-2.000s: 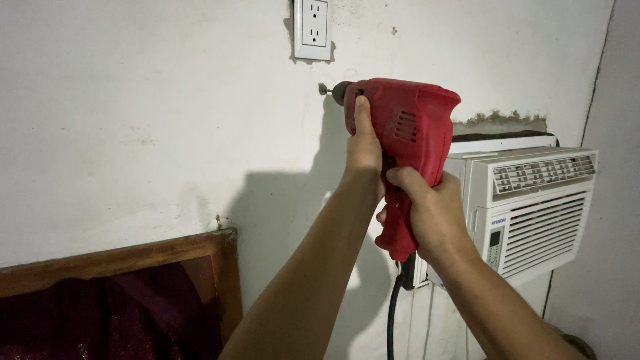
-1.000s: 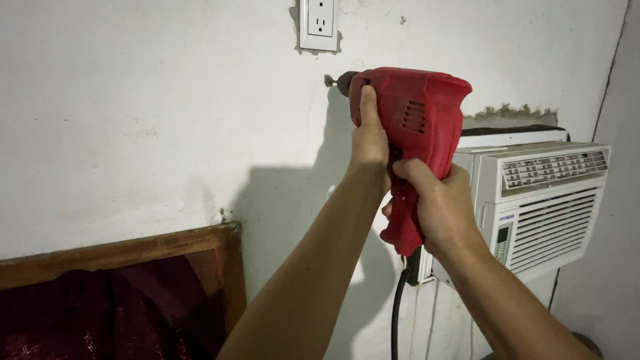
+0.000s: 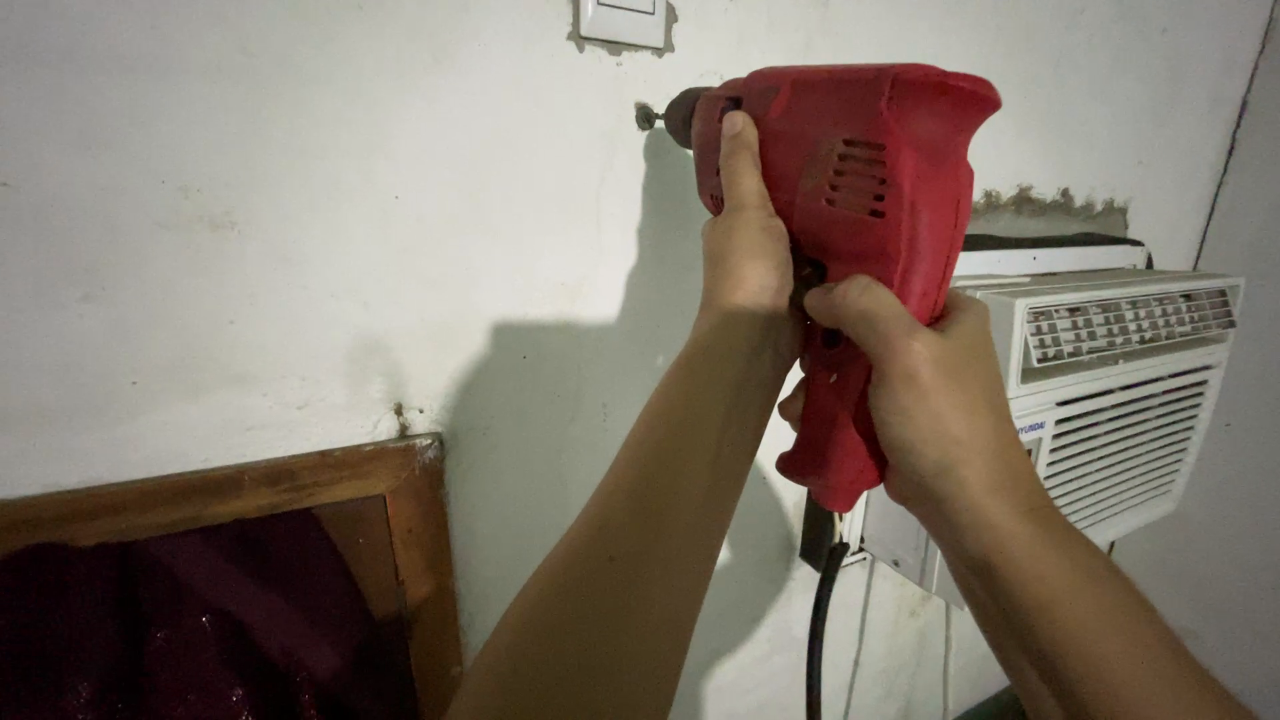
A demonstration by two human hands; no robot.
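Note:
A red corded power drill (image 3: pixel 900 150) is held up against the white wall (image 3: pixel 400 200), its dark chuck (image 3: pixel 686 118) pointing left. The thin bit meets the wall at a small rough hole (image 3: pixel 646 116). My left hand (image 3: pixel 745 220) supports the drill body from its left side, thumb or finger raised along the housing near the chuck. Around the handle my right hand (image 3: pixel 925 380) is wrapped, the thumb near the trigger area; most of its fingers are hidden behind the handle. A black cord (image 3: pixel 822 620) hangs from the handle's base.
Above the hole is a white outlet plate (image 3: pixel 622 25) with chipped edges. A white window-type air conditioner (image 3: pixel 1130 400) juts from the wall at right, close behind my right hand. At lower left stands a wooden frame (image 3: pixel 425 540) with dark red cloth inside it.

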